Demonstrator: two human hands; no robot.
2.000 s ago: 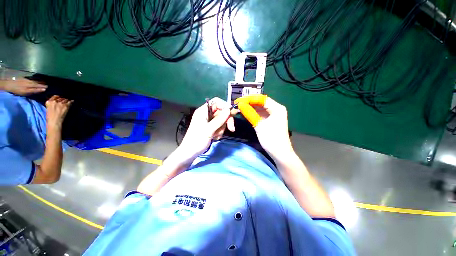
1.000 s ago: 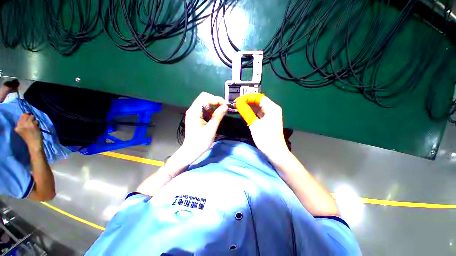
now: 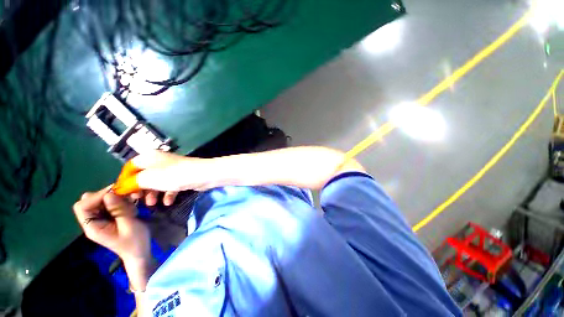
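A silver-grey connector housing (image 3: 128, 129) lies on the green bench near its edge, its open window end away from me and its slotted end near my hands. My right hand (image 3: 158, 176) is closed around the orange-handled tool (image 3: 127, 180), whose jaws are hidden. My left hand (image 3: 110, 218) is just below and left of it, fingertips pinched on a thin dark wire end (image 3: 91, 219). The fingertips of both hands are close together, beside the housing. The picture is slightly blurred.
Black cables (image 3: 179, 37) lie in loops across the green bench (image 3: 297, 62). A dark cable bundle (image 3: 238, 135) hangs at the bench edge. Blue plastic (image 3: 122, 286) shows below my left hand. A red stool (image 3: 479, 251) and a cart stand on the floor at the lower right.
The view has turned and swung to the right, so the housing and hands now appear at the left. Both hands have moved off the slotted end. The neighbouring person is out of view.
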